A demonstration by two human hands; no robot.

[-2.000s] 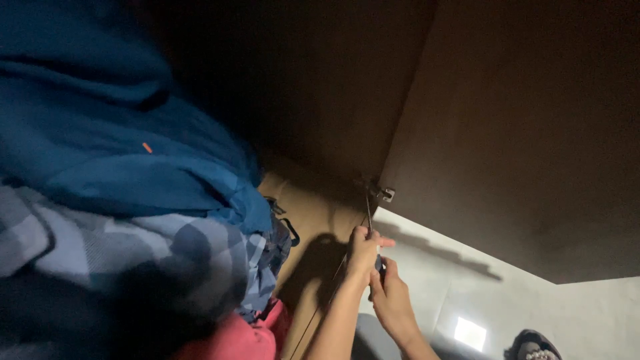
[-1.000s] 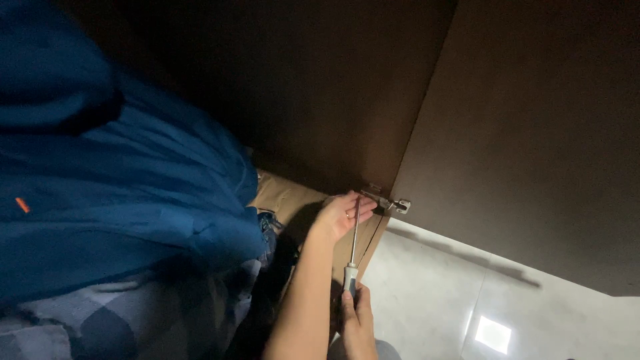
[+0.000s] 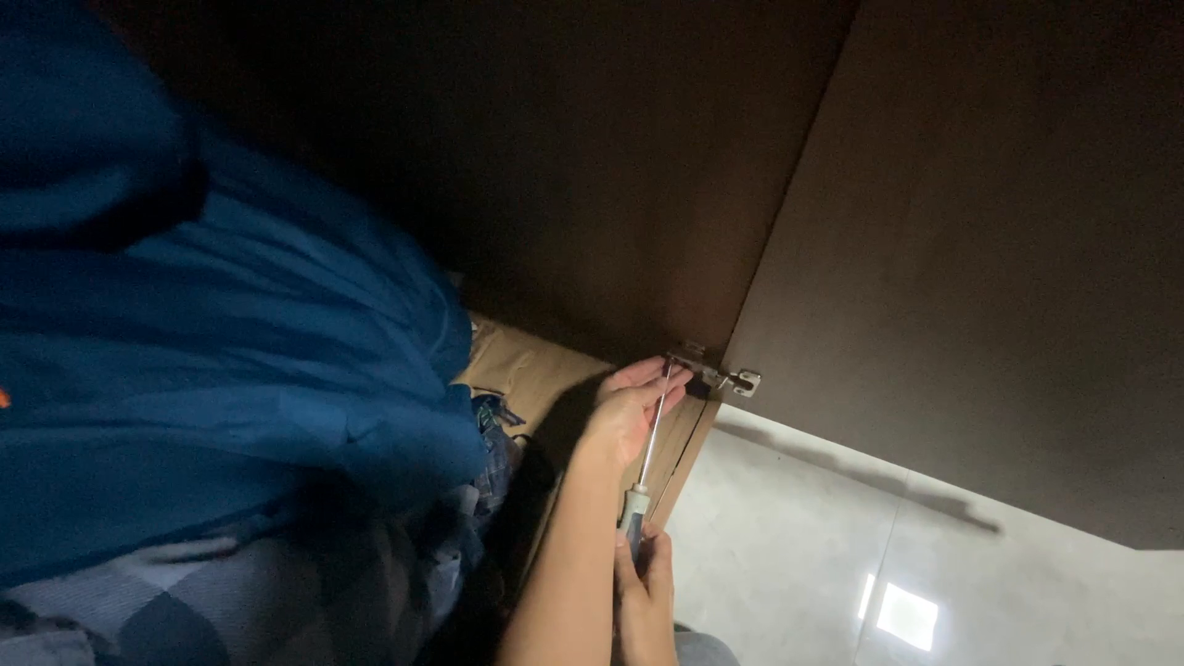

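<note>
A metal cabinet hinge (image 3: pixel 708 367) joins the dark side panel to the door at the lower corner. My left hand (image 3: pixel 638 402) is beside the hinge, fingers loosely extended around the shaft near the tip of a long screwdriver (image 3: pixel 635 509). The tip meets the hinge's arm at the panel side; whether it sits in a screw cannot be told. Below, my right hand (image 3: pixel 645 578) grips the grey handle, with the shaft pointing up toward the hinge.
Blue clothing (image 3: pixel 324 370) hangs at the left above checked fabric (image 3: pixel 231 610). The dark cabinet door (image 3: pixel 953 259) stands at the right over a pale tiled floor (image 3: pixel 786 527). A wooden cabinet base (image 3: pixel 532 365) lies behind my left arm.
My left hand has moved up the screwdriver to the hinge since two seconds ago, when both hands were close together lower down. My right hand still holds the handle.
</note>
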